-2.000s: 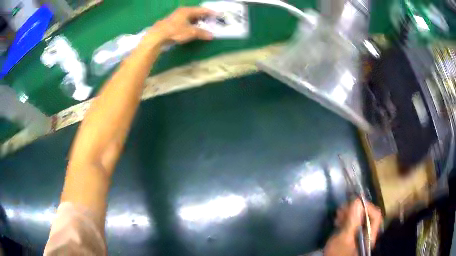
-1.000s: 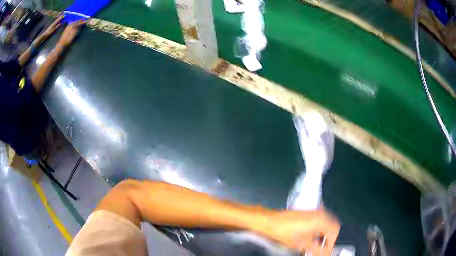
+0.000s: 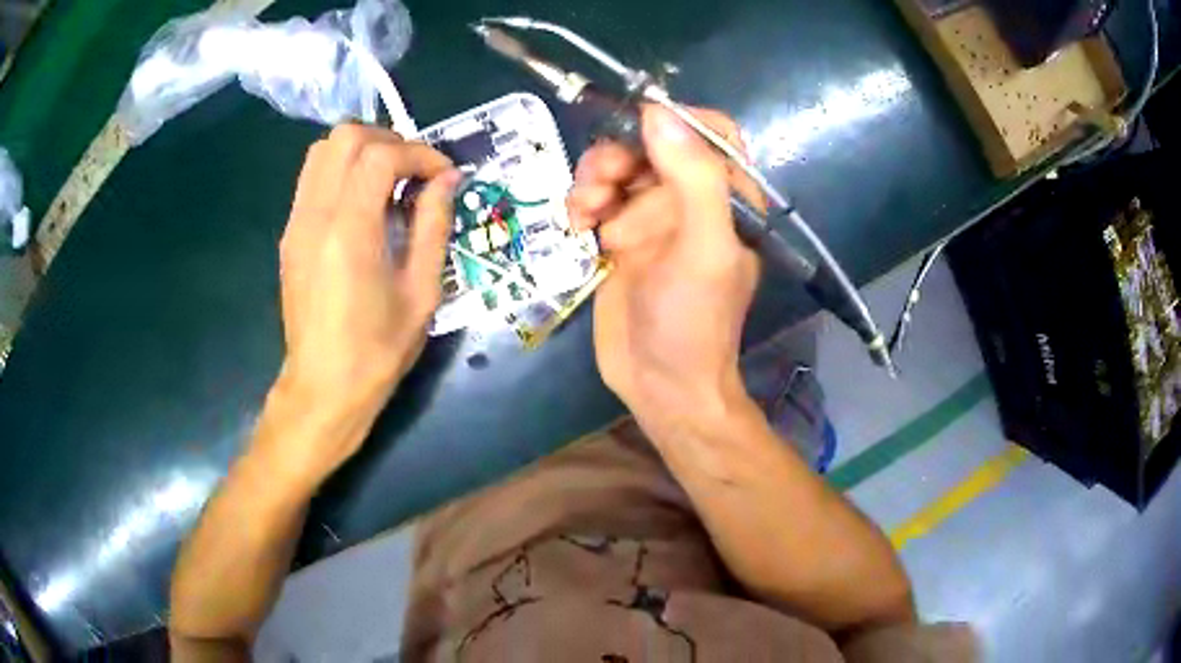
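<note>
The open white power strip housing (image 3: pixel 538 143) lies on the dark green bench in front of me. A green circuit board (image 3: pixel 482 240) with red, green and white wires sits inside it. A brass contact strip (image 3: pixel 560 308) lies at its near right edge. My left hand (image 3: pixel 356 240) is on the housing's left side, thumb and fingertips at the board; what they pinch is hidden. My right hand (image 3: pixel 680 220) holds the soldering iron (image 3: pixel 589 93), its tip pointing up and left, clear of the housing, fingertips near the housing's right edge. The thin feed tube (image 3: pixel 745 162) curves along the iron.
A white cord in a clear plastic bag (image 3: pixel 246 65) trails up and left from the housing. A shallow brown tray (image 3: pixel 1023 97) is at the upper right. A black parts box (image 3: pixel 1049 350) with brass strips (image 3: pixel 1146 311) stands at the right. The bench's front edge runs before me.
The view has swung to the housing directly in front of me. My left hand has come to the housing's left side, and my right hand with the soldering iron is now in view beside it.
</note>
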